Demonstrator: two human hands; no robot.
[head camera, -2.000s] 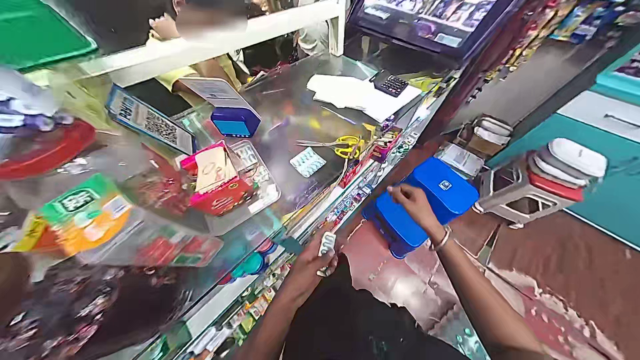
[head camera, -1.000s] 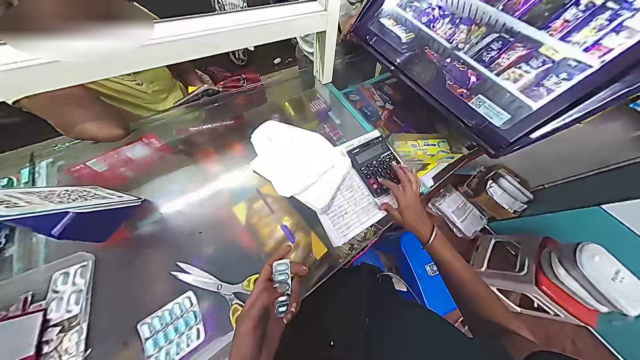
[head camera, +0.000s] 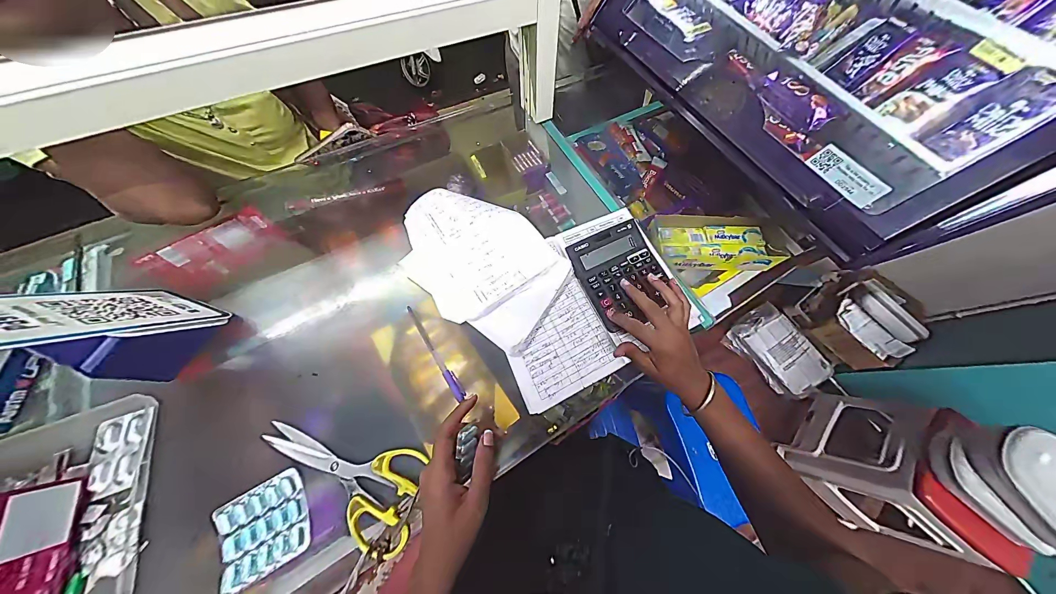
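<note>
My right hand (head camera: 660, 334) rests with spread fingers on the keys of a black Casio calculator (head camera: 612, 252), which lies on a handwritten ledger sheet (head camera: 569, 351). Folded white papers (head camera: 483, 256) lie over the sheet's left part. My left hand (head camera: 458, 487) holds a small blister strip of pills (head camera: 466, 450) between thumb and fingers, at the counter's near edge. Just beyond its fingertips lies a purple pen (head camera: 452, 384). Yellow-handled scissors (head camera: 351, 470) lie half spread left of this hand, and a larger blister pack (head camera: 264, 528) is farther left.
A glass counter (head camera: 313, 330) carries a stand with a printed code (head camera: 124, 330) and a tray (head camera: 148, 412) at left. Chocolate boxes (head camera: 714, 239) and a display case (head camera: 742, 124) are at right. A person in yellow (head camera: 231, 132) is across the counter. Blue stool (head camera: 714, 454) below.
My right hand was above the blue stools two seconds ago; one second ago it was at the calculator, where it remains. My left hand still holds the strip. The view has turned towards the calculator and papers.
</note>
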